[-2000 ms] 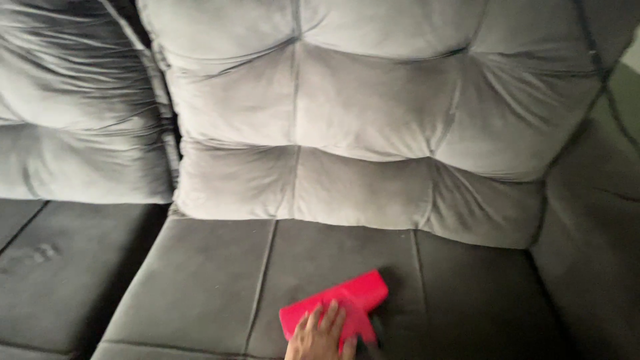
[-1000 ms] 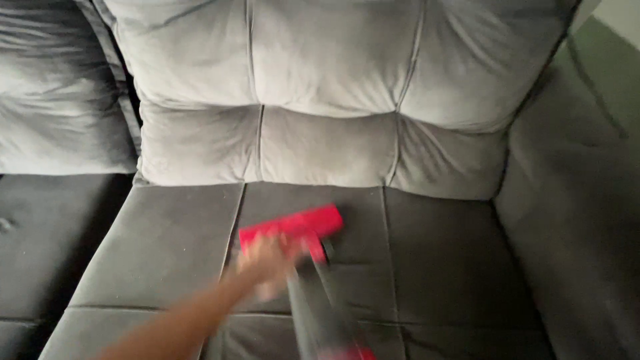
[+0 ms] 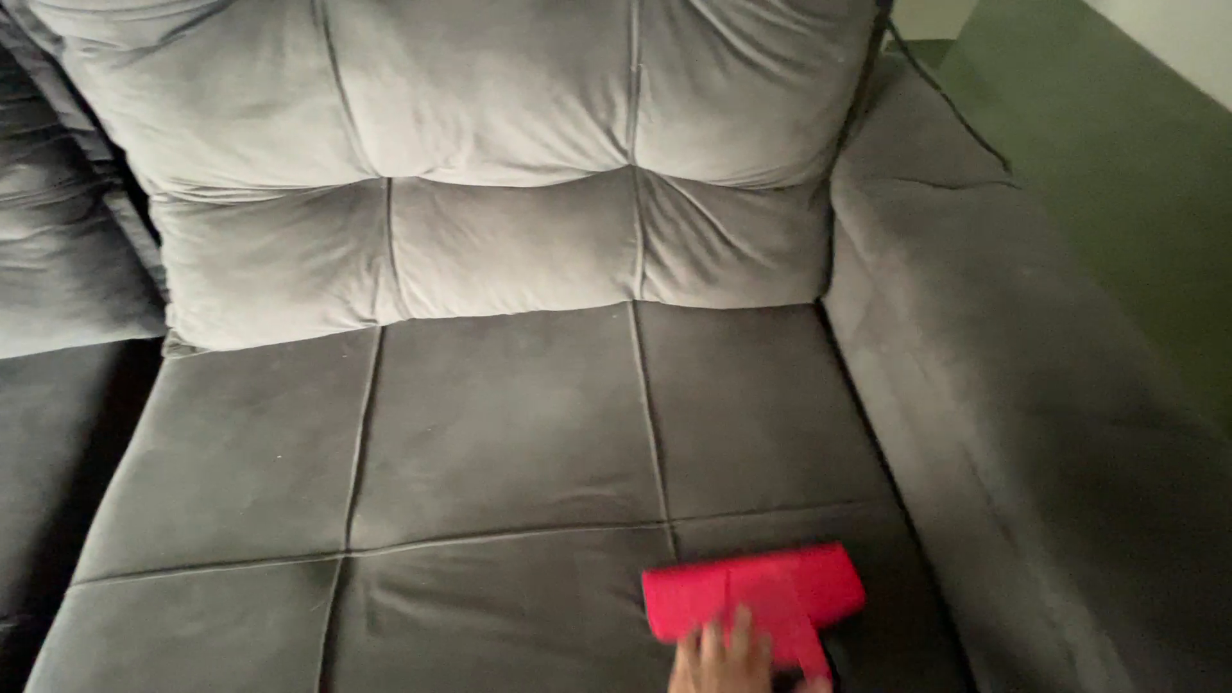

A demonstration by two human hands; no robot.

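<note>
A red vacuum cleaner floor head [image 3: 756, 587] lies on the grey tufted seat cushion [image 3: 510, 423], near the lower right of the view. My left hand [image 3: 722, 659] is on the head's rear part from below, fingers spread over its top and the thumb on the right side by the neck. The hand is slightly blurred and cut off by the bottom edge. Only a bit of the dark part behind the neck shows. My right hand is out of view.
Behind the seat rises a light grey back cushion [image 3: 510, 231]. The sofa's padded armrest [image 3: 1011, 366] borders the seat on the right, with a green surface beyond it. Another dark seat section [image 3: 58, 433] adjoins on the left.
The red head and my left hand have moved from the middle of the seat toward its front right, near the armrest. My forearm, seen a second ago, is out of view.
</note>
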